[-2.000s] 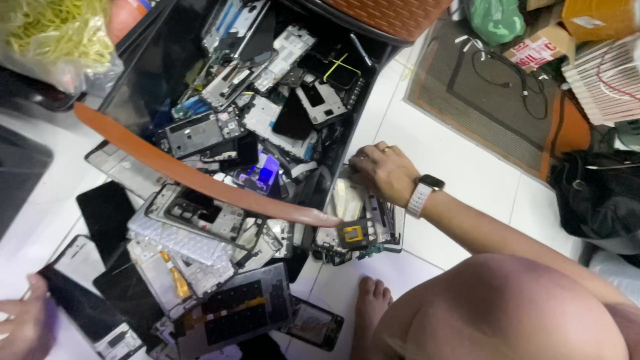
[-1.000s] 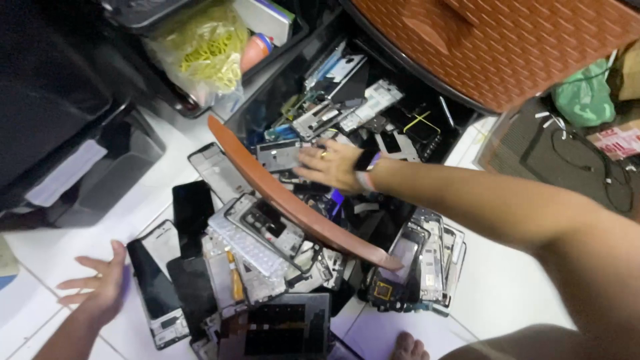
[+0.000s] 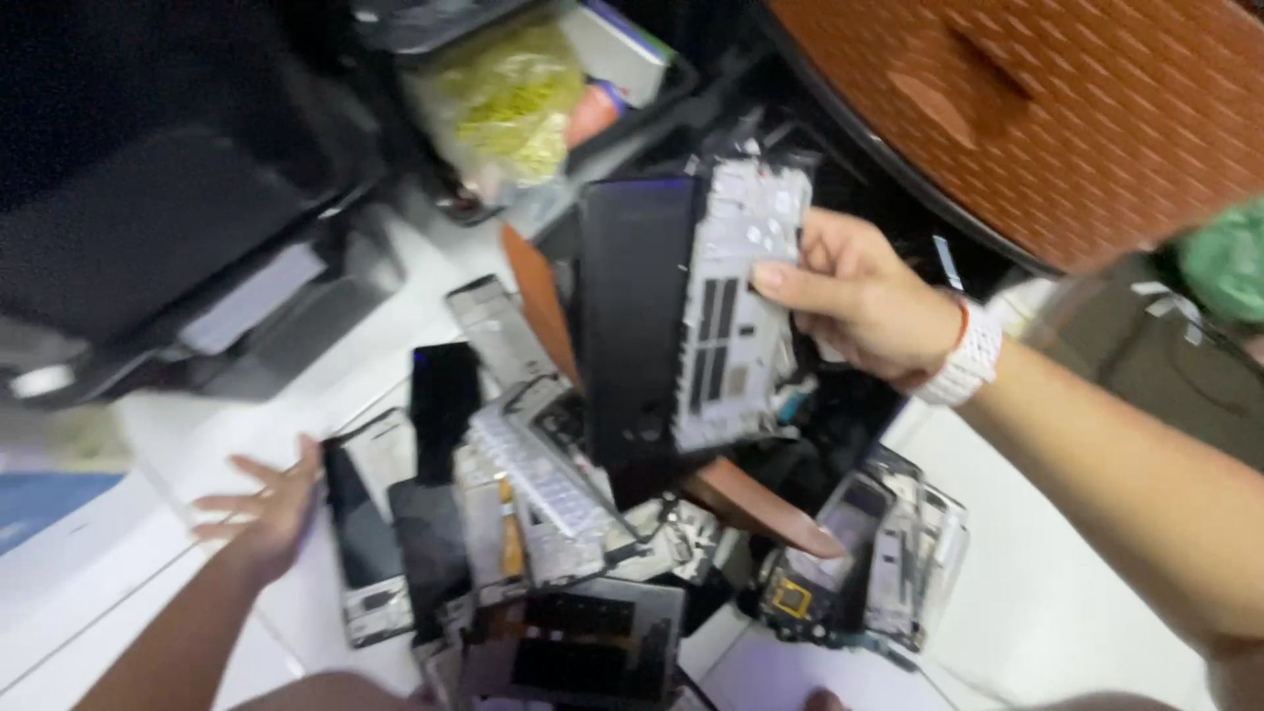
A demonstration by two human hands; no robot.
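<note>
My right hand [image 3: 859,291] holds up a silver metal phone frame [image 3: 741,306], its thumb on the frame's face. Against the frame's left edge is a black phone screen panel [image 3: 637,316]; whether the hand grips that too I cannot tell. Both are above a dark drawer or bin, whose brown rim [image 3: 538,296] they partly hide. My left hand [image 3: 262,504], fingers spread and holding nothing, is beside a phone part with a dark screen [image 3: 365,523] on the white floor. A pile of phone frames and screens [image 3: 553,523] lies at the bin's near side.
Another stack of phone parts [image 3: 889,553] lies right of the pile. A brown woven-pattern plastic lid or panel [image 3: 1066,109] fills the upper right. A bag of yellow-green pieces [image 3: 513,99] is at the top. Black containers [image 3: 178,168] stand upper left; a green plastic bag [image 3: 1224,262] is far right.
My right hand was among the phone parts in the bin a second ago; it now holds a metal frame up above them. My left hand remains spread near the floor at the left.
</note>
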